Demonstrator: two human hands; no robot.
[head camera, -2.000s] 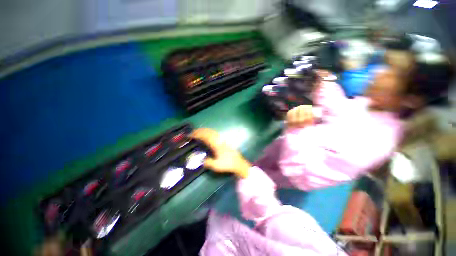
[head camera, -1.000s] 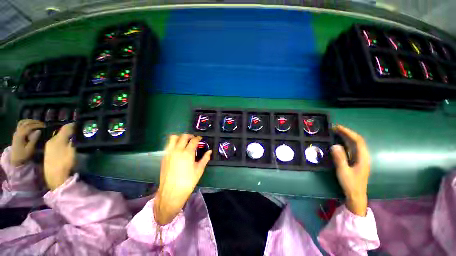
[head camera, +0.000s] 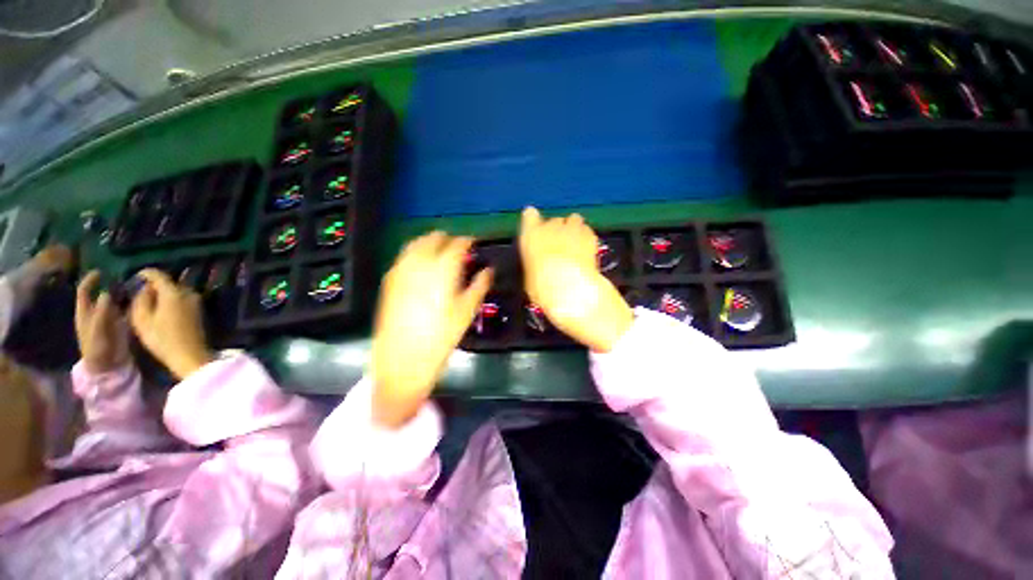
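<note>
A black foam tray (head camera: 782, 329) of gauges lies in front of me on the green bench. My left hand (head camera: 417, 312) is over its left end, thumb and fingers apart around a dark gauge with a red mark; whether it grips it is unclear. My right hand (head camera: 570, 281) is over the tray's left-middle pockets, palm down, and hides some of them; what is under its fingers is hidden. A gauge (head camera: 742, 308) with a yellow mark sits in the near right pocket. A top-row pocket (head camera: 496, 256) between my hands looks dark.
A blue mat (head camera: 572, 119) lies behind the tray. A tray stack (head camera: 895, 153) stands at right. A long tray of gauges (head camera: 374, 204) stands at left, with low black trays (head camera: 187, 204) beyond it. A neighbouring worker's hands (head camera: 164, 323) are at far left.
My right hand has moved from the tray's right end to its left-middle pockets. My left hand is still at the left end. The white glare on the near-row gauges has gone.
</note>
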